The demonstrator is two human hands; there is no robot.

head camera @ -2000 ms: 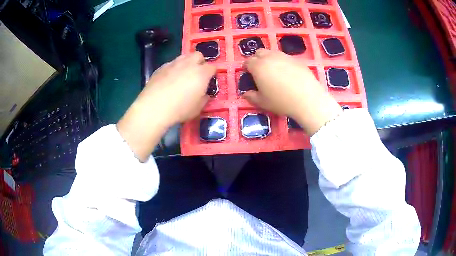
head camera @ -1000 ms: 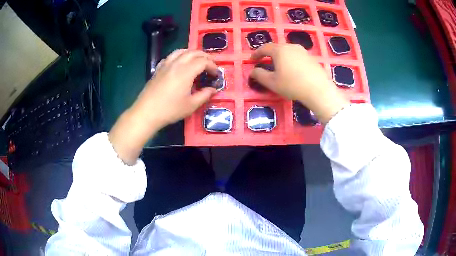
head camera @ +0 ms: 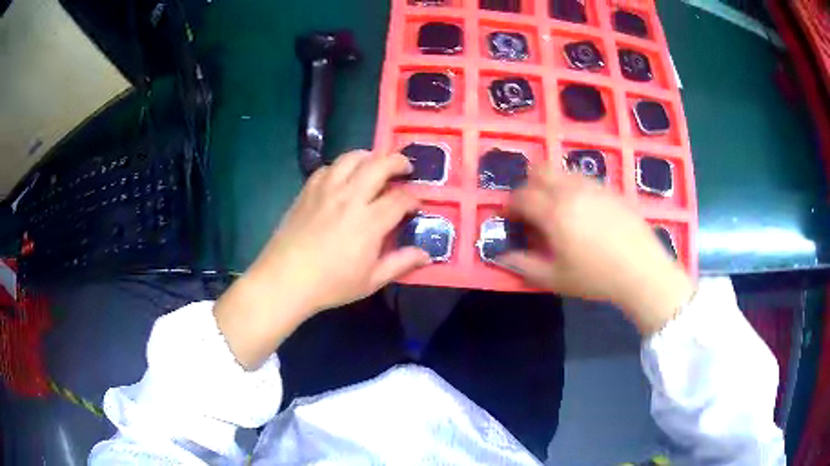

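Observation:
A red tray (head camera: pixel 462 162) of square pockets lies on the green bench, with dark watch heads in its pockets. My left hand (head camera: pixel 332 238) is at the nearest left pocket, thumb and fingers apart around a shiny-screened watch head (head camera: pixel 435 238). My right hand (head camera: pixel 582 238) is blurred over the pocket beside it, with fingers and thumb around another shiny watch head (head camera: pixel 494 240). Whether either hand grips its watch is hidden. Above them, a watch head (head camera: pixel 426 163) and another watch head (head camera: pixel 503 169) sit in the second row.
A black handheld scanner (head camera: pixel 316 105) lies left of the tray. A black keyboard (head camera: pixel 105 205) and dark cables (head camera: pixel 193 118) are farther left, with a pale panel (head camera: pixel 64 86) at the upper left. Red trays (head camera: pixel 810 45) show at the upper right edge.
Both hands have moved from the second row to the nearest row of pockets. The second-row watch heads they were on now lie uncovered. The tray appears farther right in view.

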